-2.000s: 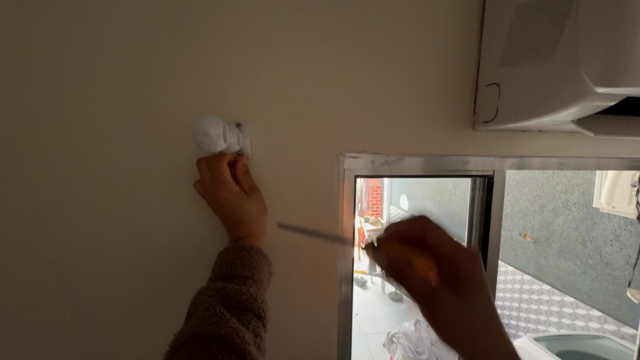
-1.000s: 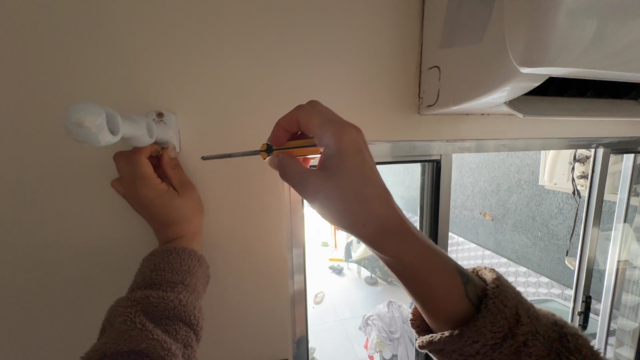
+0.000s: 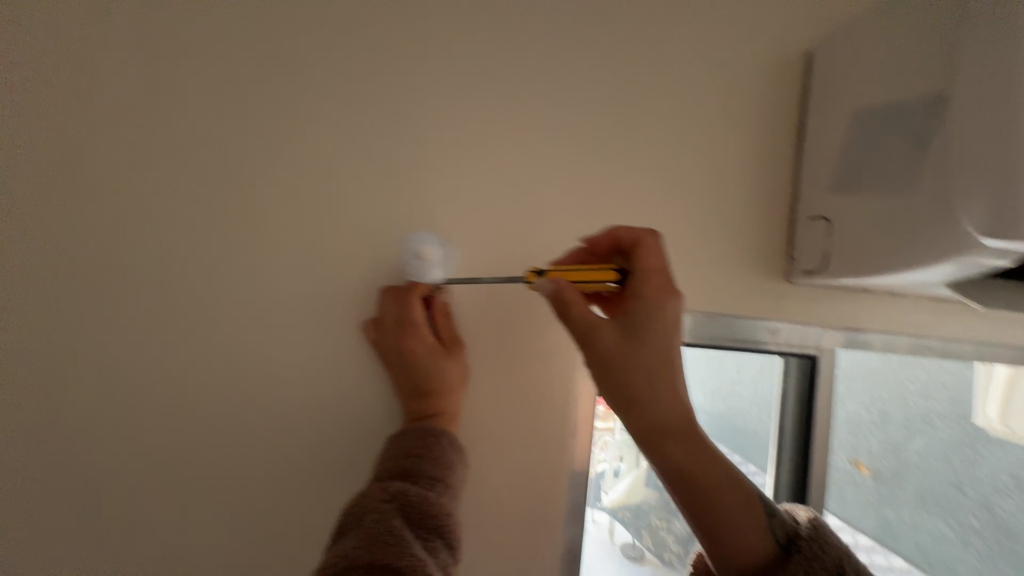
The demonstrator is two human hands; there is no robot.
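Observation:
A white wall-mounted bracket (image 3: pixel 426 256) with a rounded end is on the beige wall, blurred and seen nearly end-on. My left hand (image 3: pixel 422 344) is just below it, fingertips at its underside; whatever they pinch is hidden. My right hand (image 3: pixel 628 300) grips the yellow and black handle of a screwdriver (image 3: pixel 576 276). The screwdriver's metal shaft lies about level and points left, its tip at the bracket's lower right side near my left fingertips. Whether the tip sits in a screw cannot be told.
A white wall-mounted air conditioner (image 3: pixel 880 160) juts out at the upper right. Below it is a sliding window with a metal frame (image 3: pixel 752 330), behind my right forearm. Through the glass a grey wall (image 3: pixel 920 448) shows outside.
The screwdriver in my right hand has come over to the bracket; one second ago its tip was apart from it, to the right. My left hand stays at the bracket. The view has shifted.

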